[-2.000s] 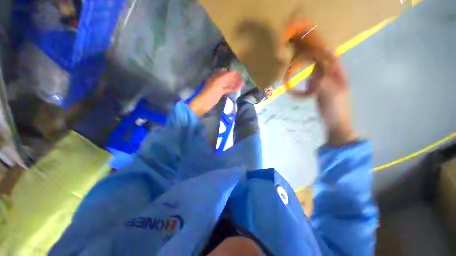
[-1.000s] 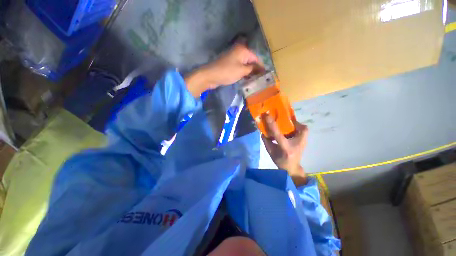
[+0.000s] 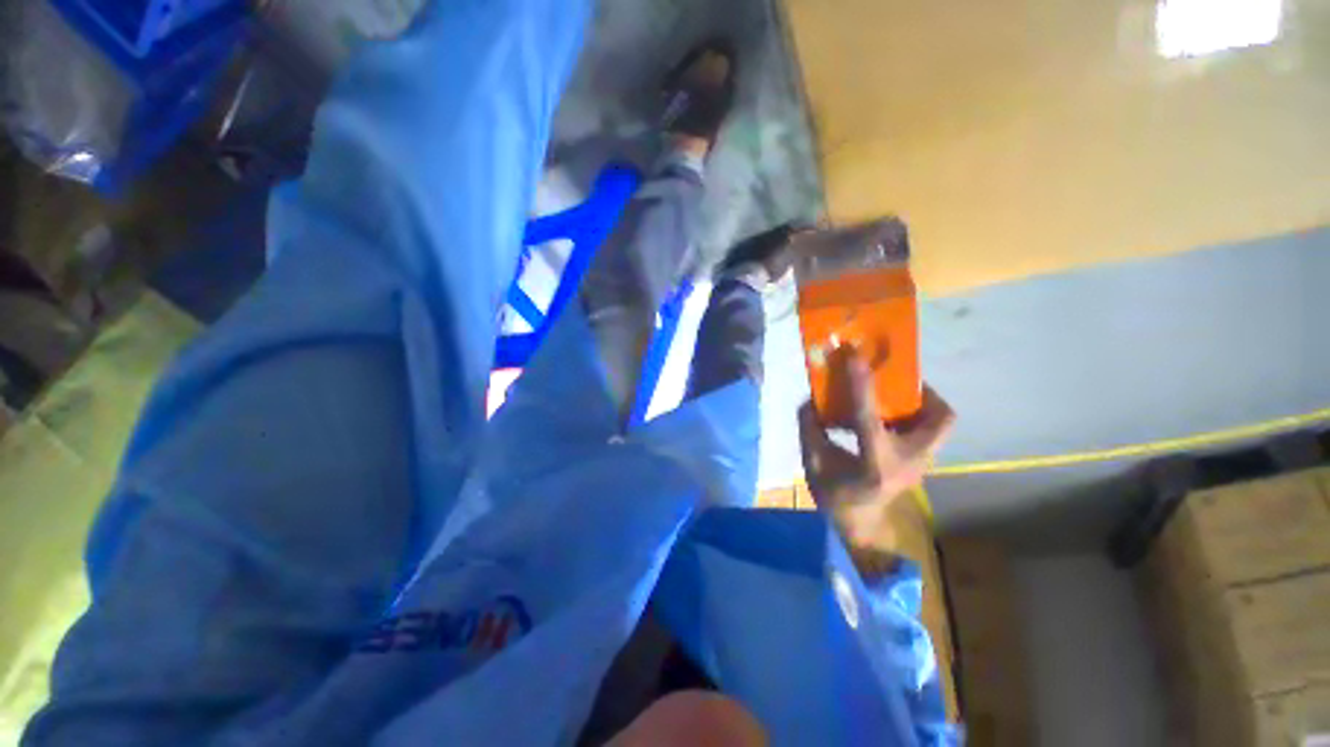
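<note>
My right hand [image 3: 875, 460] grips an orange tape dispenser [image 3: 864, 343] from below, fingers on its face. The dispenser's grey end points up, near the lower left edge of a large brown shipping carton [image 3: 1050, 146]; whether they touch I cannot tell. The carton shows a plain side with a bright glare patch at the upper right. My left arm reaches up in its blue sleeve and is cut off by the top edge, so my left hand is out of the picture.
A blue stool frame [image 3: 584, 226] is beside my legs and shoes. Blue plastic bins [image 3: 161, 29] are at the upper left, yellow-green sheet material [image 3: 88, 467] at the left edge. Stacked brown cartons [image 3: 1262, 584] stand at the lower right beyond a yellow floor line [image 3: 1109, 450].
My left hand has moved up from the dispenser's grey end and out of the picture. My right hand with the dispenser has shifted slightly right. The dispenser is more upright.
</note>
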